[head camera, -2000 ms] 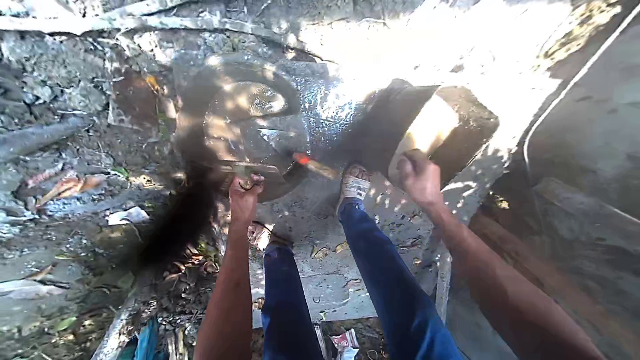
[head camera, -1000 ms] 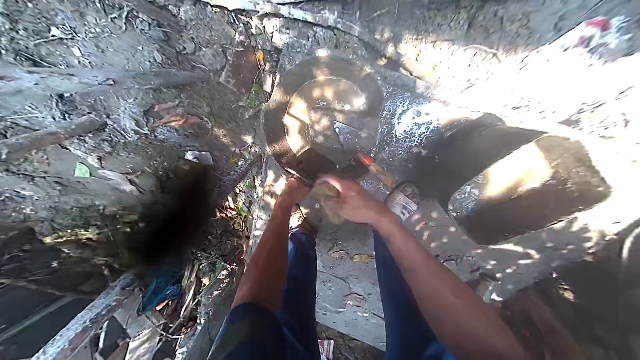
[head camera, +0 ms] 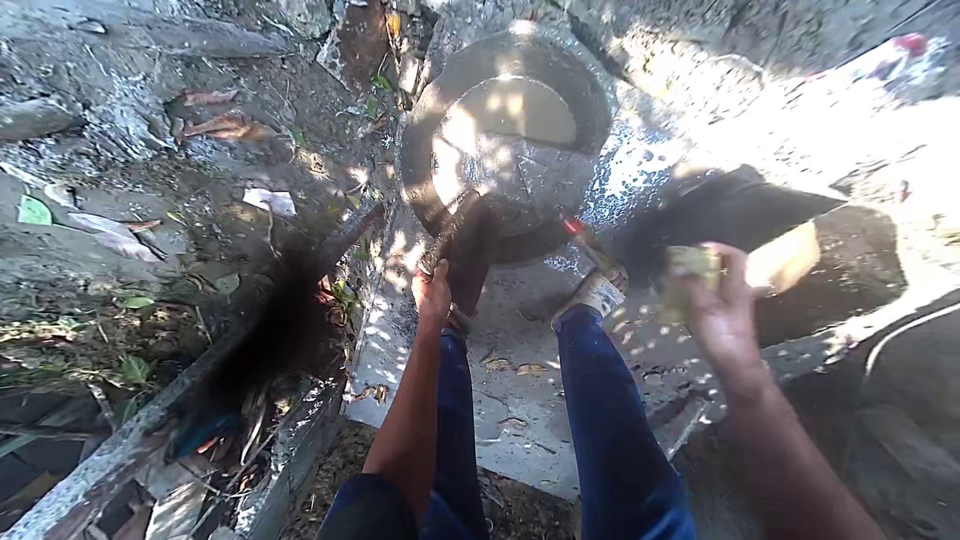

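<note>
My left hand [head camera: 431,292] grips the near end of a dark, flat tool [head camera: 469,251], perhaps a trowel or float, tilted at the near left rim of a round basin [head camera: 420,150] with grey, murky water in it. A yellowish-green block, likely a sponge [head camera: 694,274], is in my right hand [head camera: 724,307], which is blurred and raised over the near edge of a second dark container [head camera: 862,247] on the right. Between the two containers lies a brush or tool with a red tip [head camera: 574,225], close to my sandalled foot [head camera: 600,292].
I stand on a wet concrete slab [head camera: 517,420] with a few dry leaves on it. Muddy ground with leaves and sticks borders it on the left, along with a long pale beam [head camera: 112,472]. A thin pale hose or cord [head camera: 900,330] curves at the right.
Two seconds ago my hands were far apart; one second ago they were together at the near rim of the round basin. My right hand has since moved off to the right with the block.
</note>
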